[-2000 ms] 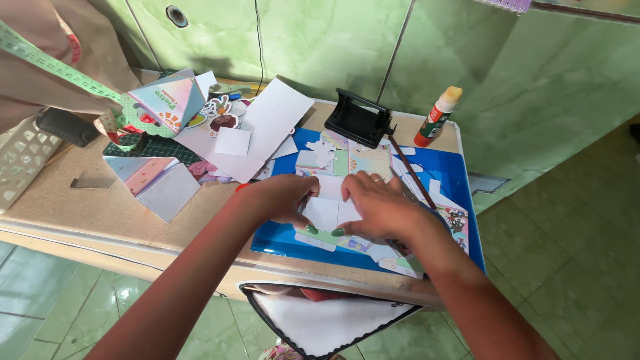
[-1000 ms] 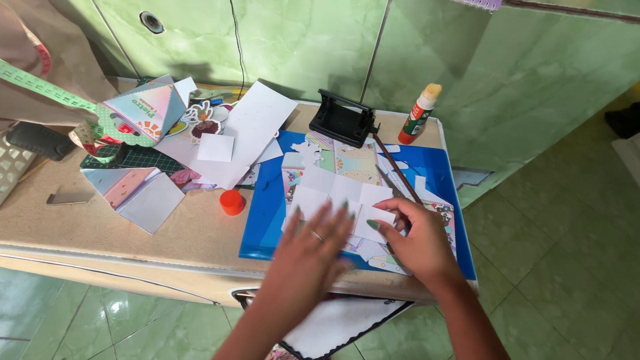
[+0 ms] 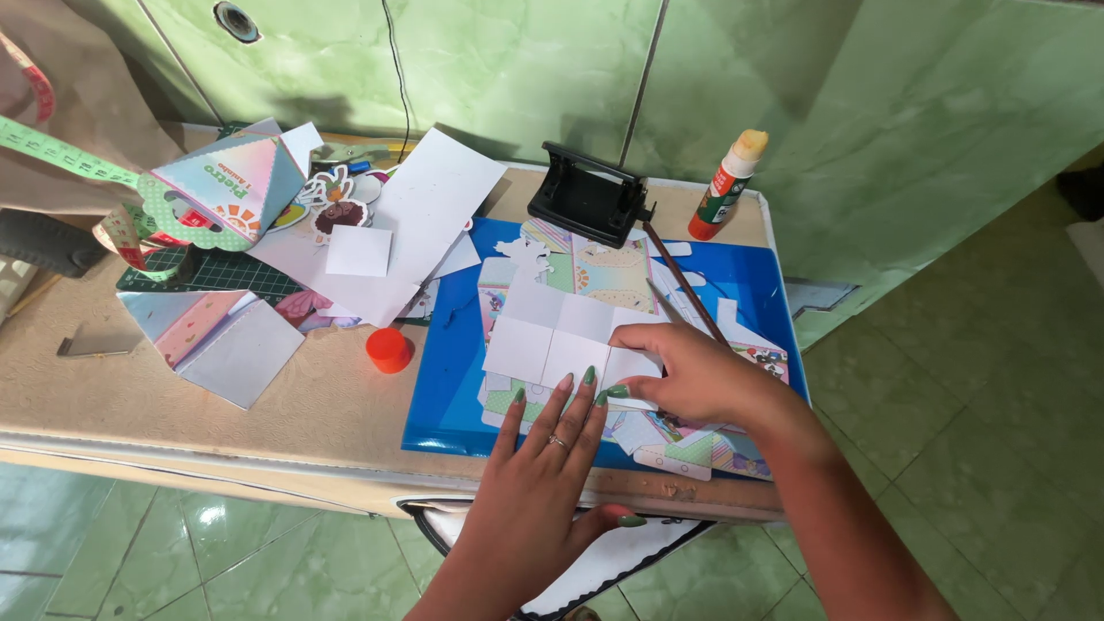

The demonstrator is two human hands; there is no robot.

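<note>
A creased white paper sheet (image 3: 521, 336) lies unfolded over printed paper cutouts (image 3: 608, 272) on a blue plastic folder (image 3: 444, 379). My left hand (image 3: 552, 457) lies flat with its fingers spread, the fingertips at the sheet's lower edge. My right hand (image 3: 690, 375) pinches the sheet's right part between thumb and forefinger. Just above that hand a pointed metal blade (image 3: 664, 300), perhaps of scissors, shows on the cutouts; the rest is hidden. A dark brown pencil-like stick (image 3: 686, 280) slants beside it.
Behind the folder are a black hole punch (image 3: 588, 194) and an uncapped glue stick (image 3: 727, 185). An orange cap (image 3: 389, 350) stands left of the folder. Farther left lie a folded paper piece (image 3: 233, 345), a printed paper box (image 3: 233, 181), white sheets (image 3: 440, 194), a cutting mat (image 3: 228, 272) and a measuring tape (image 3: 69, 155).
Both hands were close together on the white paper two seconds ago. My left hand has since moved to the sheet's lower edge, and more of the creased sheet shows. The orange cap has come into sight.
</note>
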